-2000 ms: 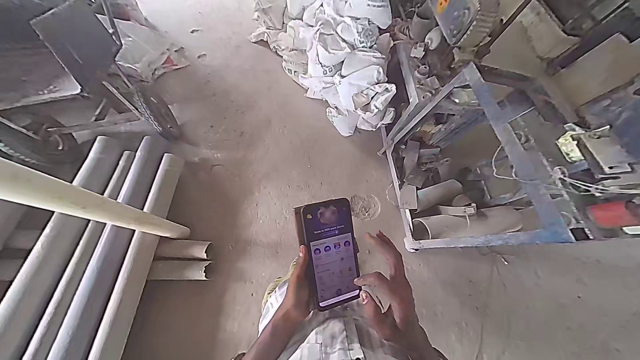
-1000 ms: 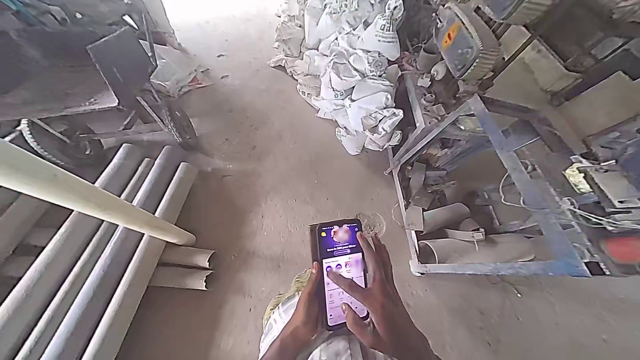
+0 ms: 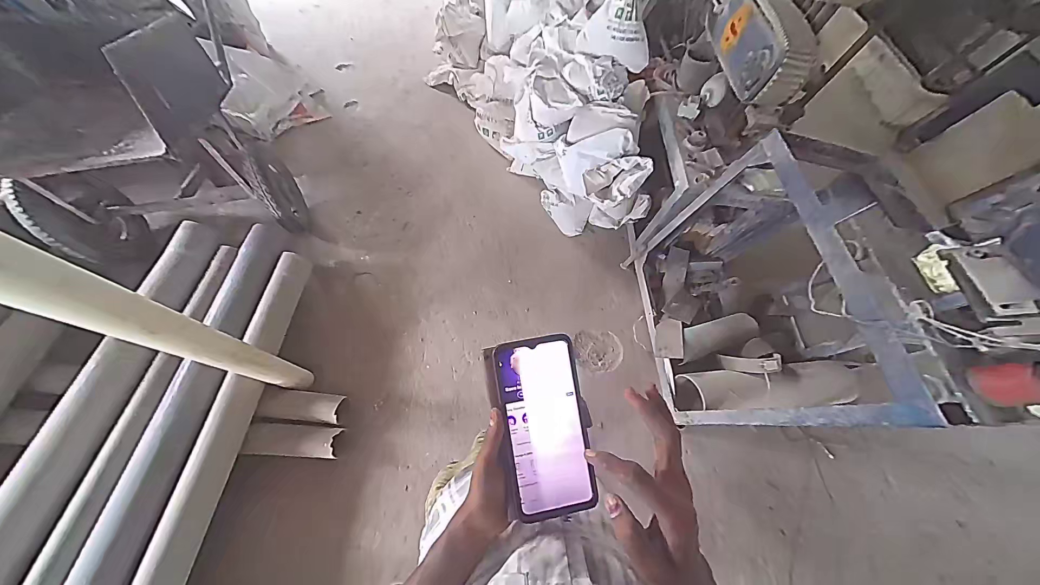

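A smartphone (image 3: 544, 431) with a lit, partly washed-out screen is held upright at the lower middle of the view. My left hand (image 3: 485, 479) grips it along its left edge, the thumb lying by the side of the screen. Just right of the phone, my right hand (image 3: 658, 487) has its fingers spread; the index fingertip is at the phone's right edge, and whether it touches cannot be told. That hand holds nothing. Under the phone, cloth of the wearer's clothing shows.
Long plastic pipes (image 3: 191, 366) lie at left, one slanting across the others. Behind them stands a wheeled cart (image 3: 162, 106). White sacks (image 3: 569, 122) are piled ahead. At right, a metal frame (image 3: 845, 276) surrounds pipe offcuts (image 3: 727, 390) and other scrap.
My right hand has drawn back from over the phone's screen to its right side, fingers spread. The screen now shows a bright white patch. My left hand keeps its hold on the phone.
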